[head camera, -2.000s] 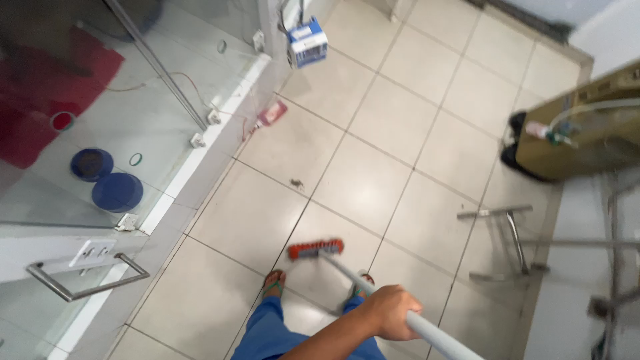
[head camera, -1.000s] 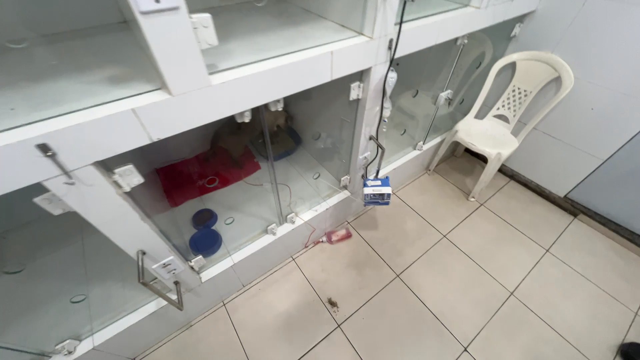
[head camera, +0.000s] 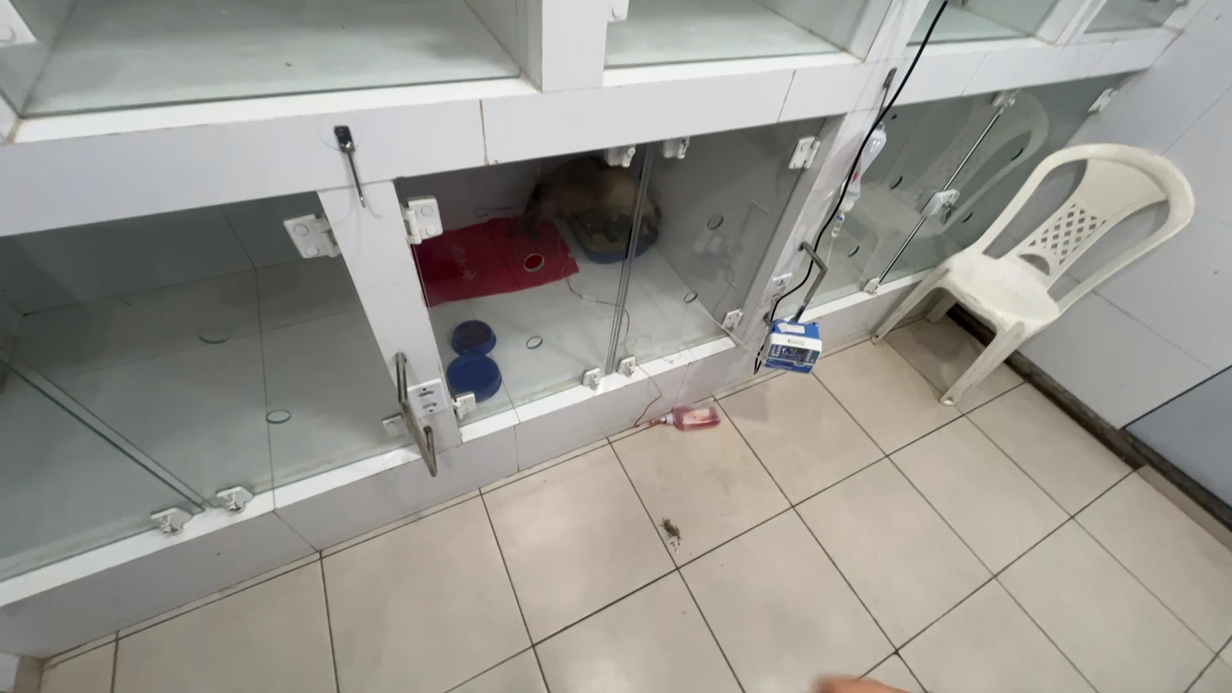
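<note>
Only a blurred bit of one of my hands (head camera: 855, 684) shows at the bottom edge, right of centre; which hand it is and what it holds cannot be told. The other hand is out of view, and no broom shows now. On the tiled floor (head camera: 616, 549) lies a small dark clump of debris (head camera: 671, 528). Farther back, a bottle or pouch with red liquid (head camera: 695, 418) lies at the foot of the low ledge, its thin red tube running up into a glass-fronted kennel. Inside are an animal (head camera: 587, 197), a red cloth (head camera: 496, 258) and two blue bowls (head camera: 474, 375).
A white plastic chair (head camera: 1011, 279) stands at the back right by the wall. A blue and white device (head camera: 793, 346) hangs on a kennel post, beside a black cable and a clear fluid bag (head camera: 871, 149). Metal handles (head camera: 414, 414) stick out from the posts.
Two seconds ago a hand held a pole with an orange-bristled head on the floor; neither the pole nor that head shows now. The view has swung up towards the kennels. A hand edge now shows below.
</note>
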